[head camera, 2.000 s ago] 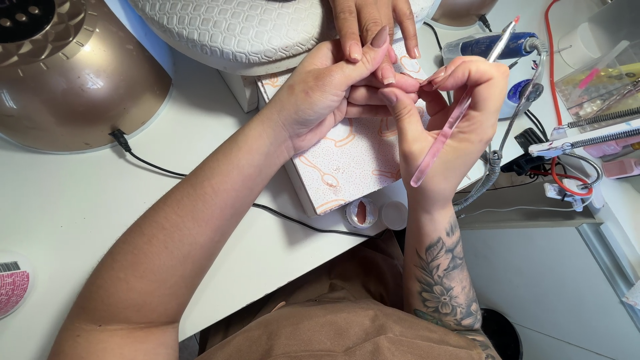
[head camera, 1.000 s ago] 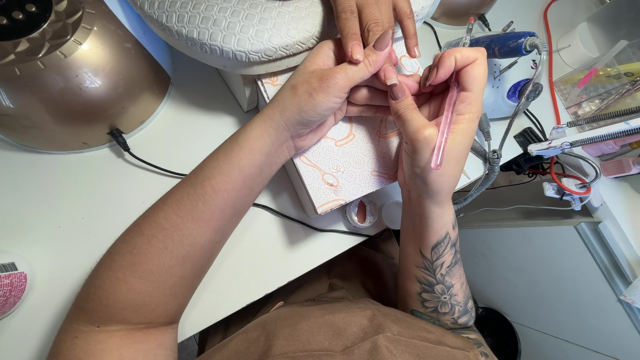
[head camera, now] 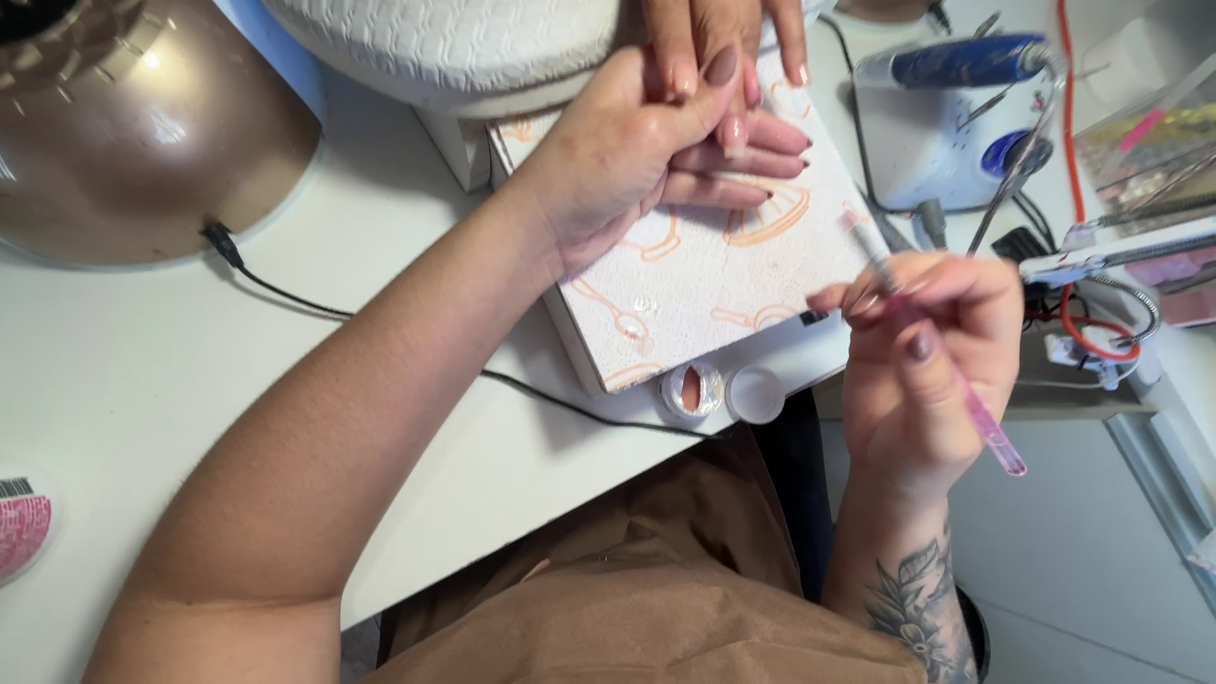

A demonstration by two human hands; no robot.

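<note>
My left hand [head camera: 655, 142] holds a finger of another person's hand [head camera: 717, 47] between thumb and fingers, palm turned up, over a white patterned box [head camera: 684, 294]. My right hand [head camera: 926, 351] grips a nail brush with a clear pink handle [head camera: 993, 432], its bristles pointing up and left, apart from the other hand. Below the box's front edge stand a small open jar with pinkish contents [head camera: 692, 390] and a white round cap [head camera: 756, 393].
A gold nail lamp [head camera: 161, 142] stands at left, its black cable [head camera: 294, 302] crossing the white table. A white textured armrest [head camera: 475, 47] lies behind. At right are a nail drill's control box [head camera: 936, 142], a blue handpiece [head camera: 969, 63], wires and a clear organizer [head camera: 1140, 142].
My right hand has moved away from the held finger, down and right, bringing the brush with it. My left hand still holds the other person's finger.
</note>
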